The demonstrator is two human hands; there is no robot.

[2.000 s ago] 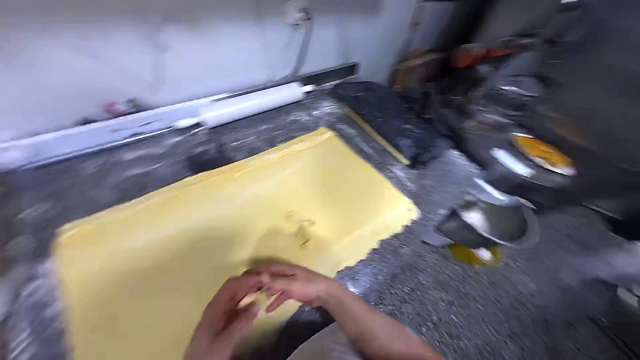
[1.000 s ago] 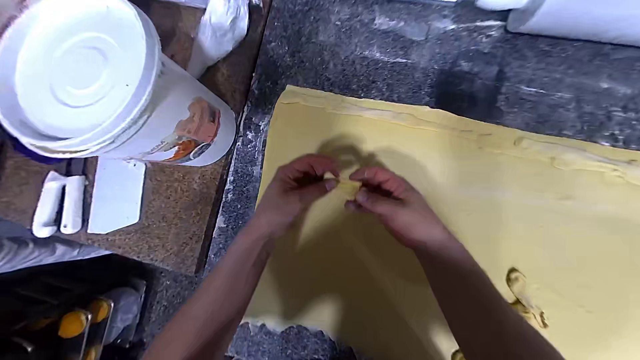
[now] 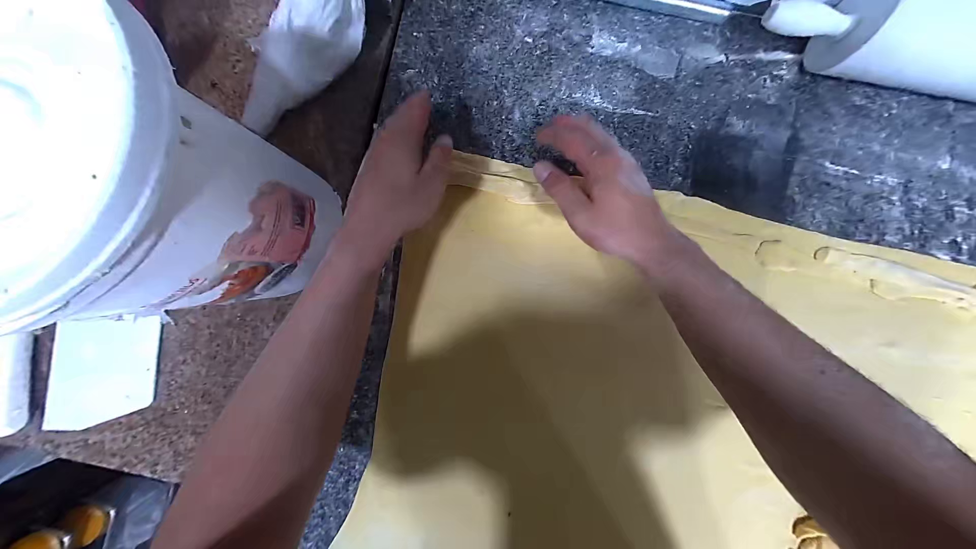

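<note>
A wide sheet of yellow rolled dough [image 3: 579, 366] lies on the floured dark stone worktop [image 3: 518, 84]. Along its far edge runs a pressed, slightly raised strip of dough [image 3: 785, 255]. At the sheet's far left corner is my left hand [image 3: 404, 171], fingers extended, with nothing seen in it. My right hand [image 3: 602, 179] is over the far edge a little to the right, thumb and fingers apart and slightly blurred, holding nothing visible. Whether either hand presses on the dough cannot be told. Small dough scraps [image 3: 812, 530] lie near my right forearm at the bottom.
A large white lidded plastic bucket [image 3: 221, 221] stands on the left, close to my left forearm. Beyond it lies a white plastic bag [image 3: 305, 57]. A flat white scraper [image 3: 103, 374] is below the bucket. At the far right is a white rolling pin [image 3: 900, 46].
My hands, earlier together over the dough around a small piece, have moved apart and away from me to the sheet's far edge. That piece is no longer seen between them. The view has swung left.
</note>
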